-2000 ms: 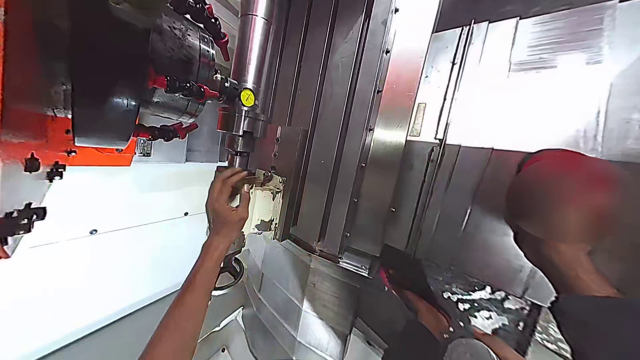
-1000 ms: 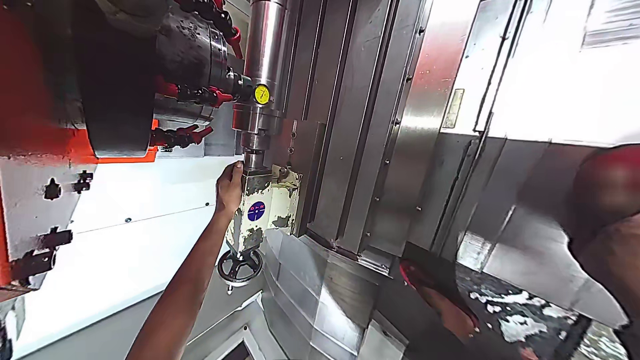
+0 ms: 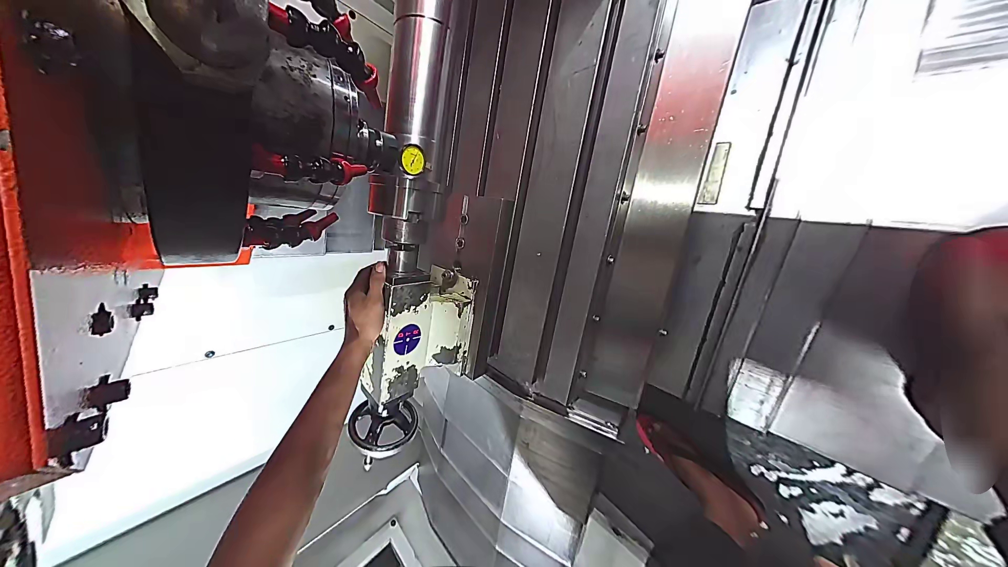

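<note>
My left hand [image 3: 365, 305] rests against the upper left edge of a worn cream machine housing [image 3: 407, 370], with bent fingers partly hidden; whether it grips is unclear. The housing bears a round blue badge [image 3: 407, 339], and a black handwheel [image 3: 383, 428] sits at its lower end. Just above the hand, a metal spindle [image 3: 403, 257] runs from the housing to a collared part [image 3: 405, 197]. Beyond that stands a shiny steel cylinder [image 3: 416, 79]. A yellow-faced dial indicator [image 3: 413, 159] is beside the cylinder's lower end. My right hand is out of view.
Segmented coolant hoses with red nozzles [image 3: 303, 168] surround a dark machine head [image 3: 205, 157] at the left. Long metal way covers [image 3: 567, 205] run along the middle. A foot in red-edged footwear [image 3: 701, 480] shows at the lower right. A blurred person [image 3: 965, 354] is at the right edge.
My left hand has moved off the top of the housing to its left side, leaving the blue badge uncovered. The view has shifted.
</note>
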